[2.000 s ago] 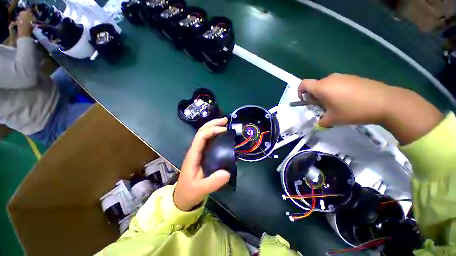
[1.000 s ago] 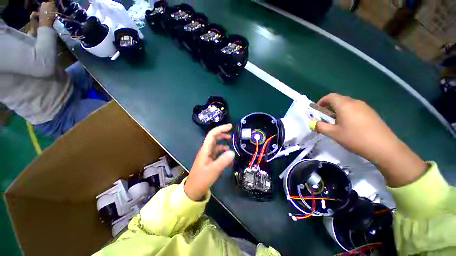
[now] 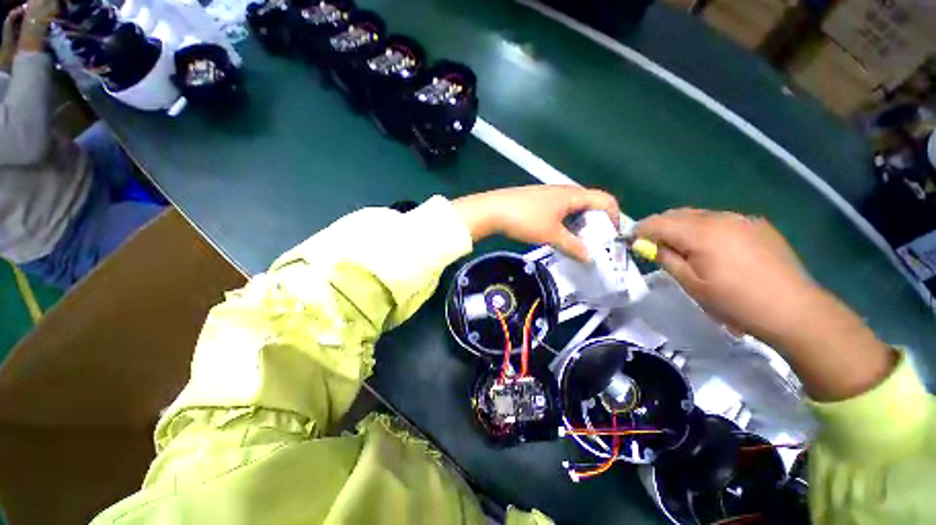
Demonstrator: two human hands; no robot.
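Note:
My left hand grips the end of the white bracket behind the nearest camera housing. My right hand holds a small screwdriver; its yellow-green part shows at the fingertips and its short metal part meets the bracket end. The housing stands open, with a pale round centre and red and orange leads. The leads run down to a black front module with its circuit board facing up, beside the housing. The exact contact at the bracket is partly hidden by my fingers.
More open housings with loose leads stand at lower right, white brackets behind them. A row of black modules lies at the upper left on the green bench. A cardboard carton and another person are at left.
My left hand has moved from beside the housing up to the bracket end and closed on it. My right hand has brought the screwdriver to the bracket. The front module now lies below the housing, board up.

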